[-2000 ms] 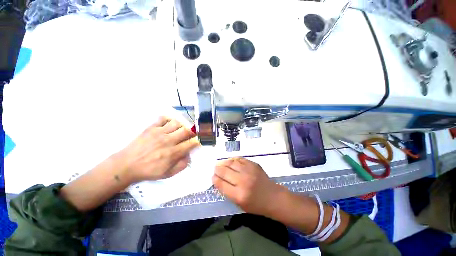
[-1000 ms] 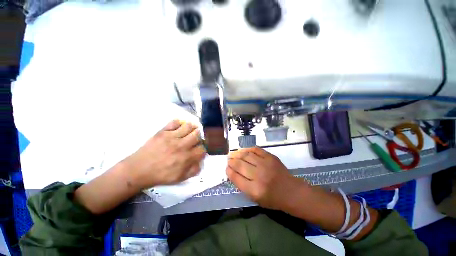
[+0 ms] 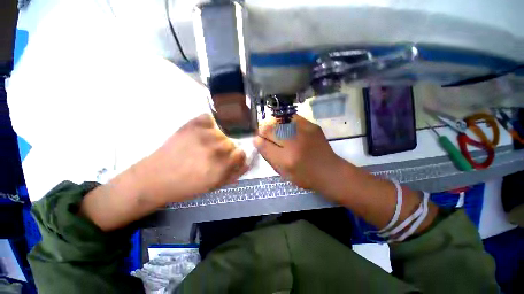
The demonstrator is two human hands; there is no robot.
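Note:
A white fabric piece (image 3: 248, 150) shows between my two hands, just below the shiny metal guard of the sewing machine; its outline blends into the white table. My left hand (image 3: 198, 156) grips its left side, fingers bent. My right hand (image 3: 296, 150) pinches it from the right, fingertips beside the needle area. The sewing machine (image 3: 345, 34) spans the top, and its metal guard (image 3: 225, 69) hides the needle and part of the fabric. A grey knob (image 3: 285, 130) stands in front of my right fingers.
A smartphone (image 3: 391, 120) lies right of the needle area. Further right are red and orange scissors (image 3: 476, 146) and a green-handled tool (image 3: 454, 153). A ruler strip (image 3: 402, 171) runs along the table's front edge. A crumpled white bundle (image 3: 166, 270) lies below the table.
The view has moved closer to the machine, so its head sits higher in the picture. My hands have come together under the metal guard, and less fabric shows below my left hand.

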